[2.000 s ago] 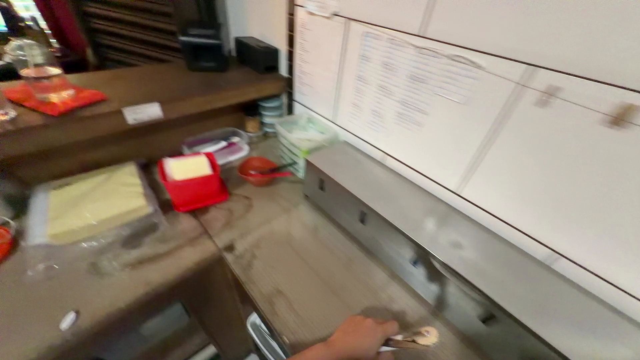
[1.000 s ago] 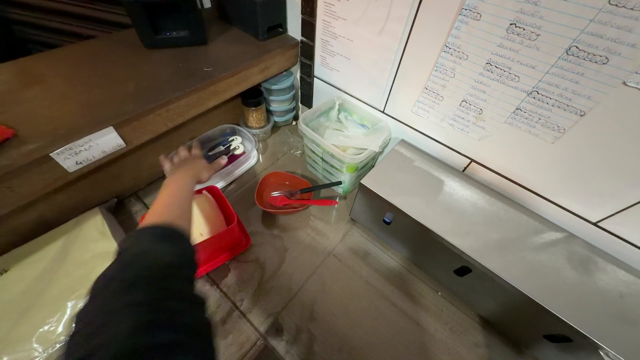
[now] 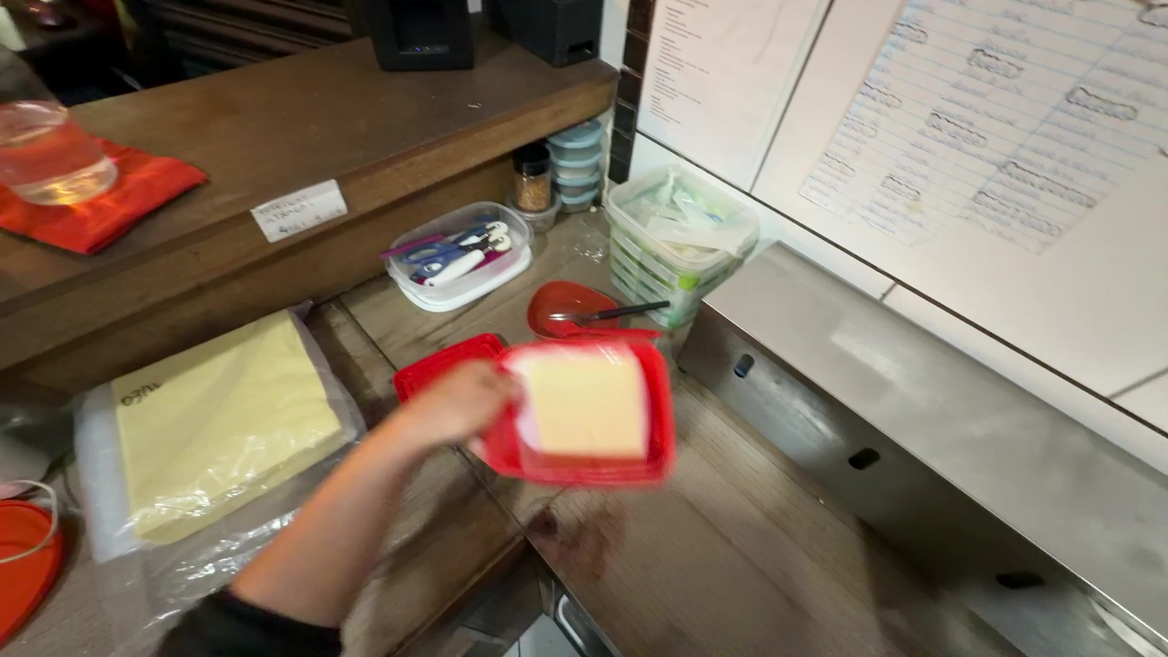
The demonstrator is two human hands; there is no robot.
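Observation:
My left hand (image 3: 465, 401) comes in from the lower left and grips the left side of a red plastic container (image 3: 664, 420), blurred by motion. Inside the container lies a pale yellow square stack (image 3: 589, 406), perhaps cheese slices or paper. Behind my hand, a red lid or tray (image 3: 456, 354) rests on the counter. Just beyond the container sits a red bowl (image 3: 570, 306) with a dark-handled fork (image 3: 630, 311) and a red utensil across it. Left of my forearm lies a plastic-wrapped stack of yellow sheets (image 3: 224, 424). My right hand is out of view.
A clear tub of scissors and pens (image 3: 461, 255), a spice jar (image 3: 532, 182), small stacked lidded tubs (image 3: 577, 164) and a green-white basket (image 3: 684, 246) stand at the back. A steel housing (image 3: 876, 401) runs along the right wall. A glass (image 3: 55, 155) stands on the raised wooden ledge (image 3: 347, 119).
One second ago my left hand was over the scissors tub and the red container stood on the counter. Now that hand holds the container, moved to the right.

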